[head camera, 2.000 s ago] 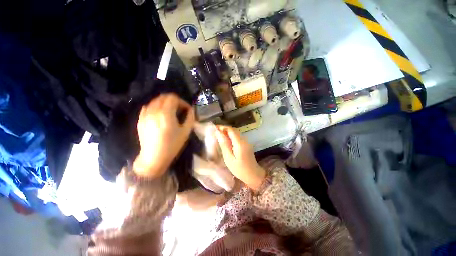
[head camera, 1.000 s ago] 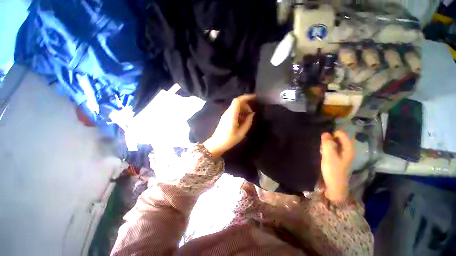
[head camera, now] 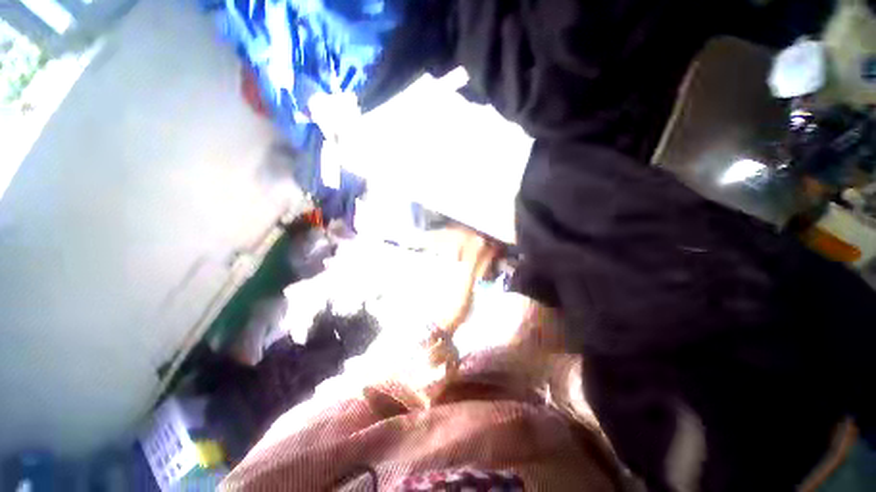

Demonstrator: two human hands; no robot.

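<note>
The black garment piece (head camera: 663, 259) spreads across the lap and the right half of the view, up to the sewing machine. My left hand (head camera: 473, 264) is blurred and overexposed in the bright area beside the cloth's left edge; its fingers cannot be made out. My right hand cannot be seen. The grey cloth plate (head camera: 735, 125) shows at upper right. The dark needle area (head camera: 816, 144) and the orange label (head camera: 831, 242) are at the right edge.
Bright white sheets (head camera: 451, 144) lie left of the black cloth. A blue garment heap (head camera: 298, 48) is at the top. A pale wall or panel (head camera: 134, 192) fills the left side. White and dark scraps lie lower left, near a small printed box (head camera: 171, 444).
The view has swung left, so the machine has shifted to the right edge. My left hand has left the cloth by the machine and is lower, among the bright pieces. My right hand has gone from sight.
</note>
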